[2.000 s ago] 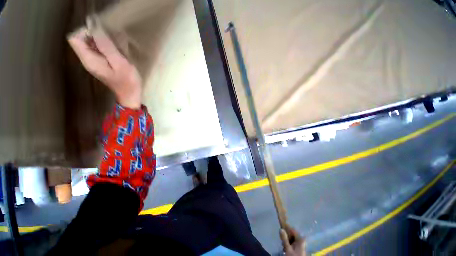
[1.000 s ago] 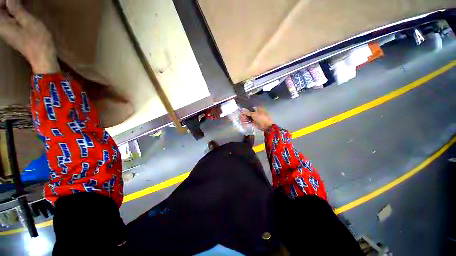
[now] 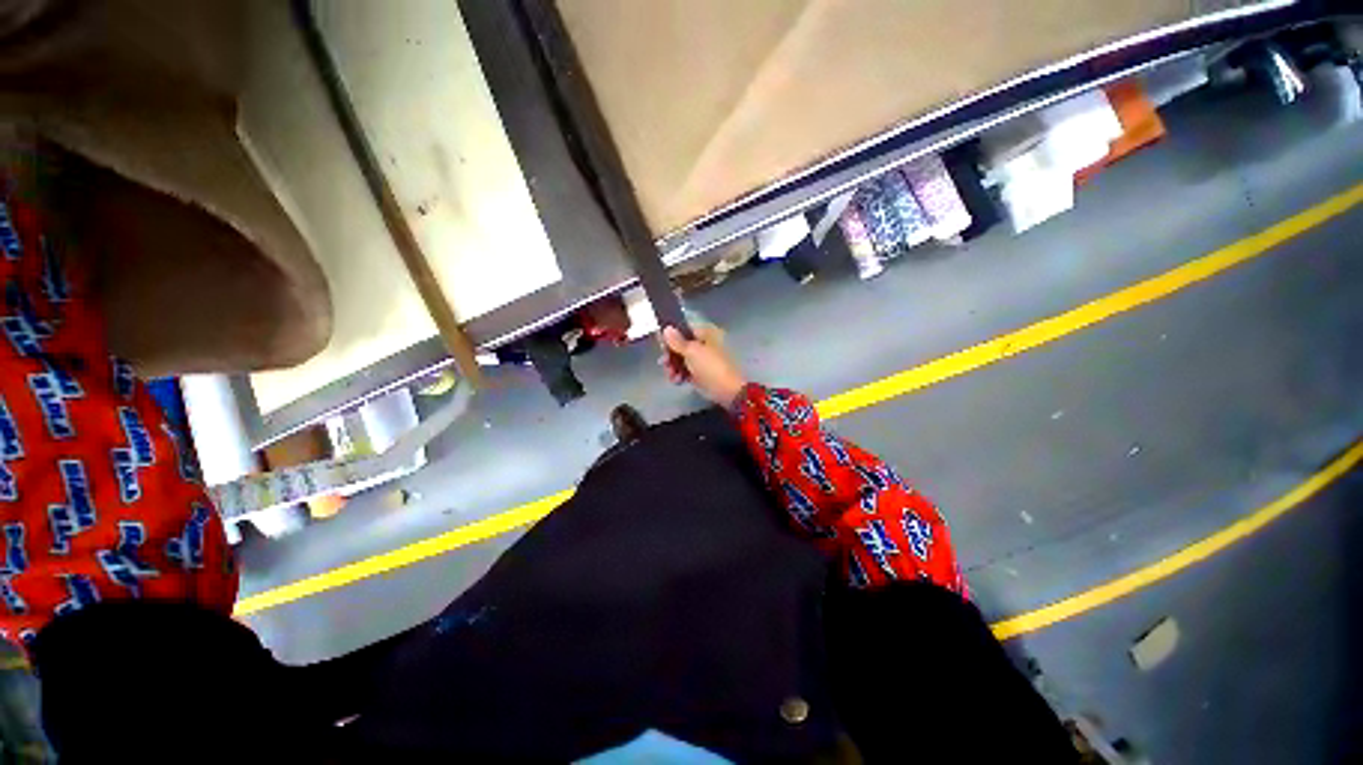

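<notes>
My right hand point(image 3: 703, 363) is closed on the near end of a long dark bar point(image 3: 603, 157), which runs across the table over the edge of the tan fabric ply point(image 3: 837, 90). A wide grey crossbar point(image 3: 526, 142) lies just left of it. The long thin stick point(image 3: 386, 194) lies on the pale table surface point(image 3: 437, 165), its near end past the rim. Brown fabric point(image 3: 180, 247) hangs in a raised fold at the left. My left sleeve reaches up beside that fabric; my left hand cannot be seen.
Patterned rolls point(image 3: 904, 217), white material point(image 3: 1034, 180) and an orange piece point(image 3: 1129, 127) are under the table. Yellow lines point(image 3: 957, 359) mark the grey aisle floor point(image 3: 1046, 448). A small pale scrap point(image 3: 1156, 643) lies on the floor at the right.
My right hand has moved slightly left and now grips the dark bar. My left hand has left view at the upper left. The brown fabric edge has shifted left, and the view has shifted.
</notes>
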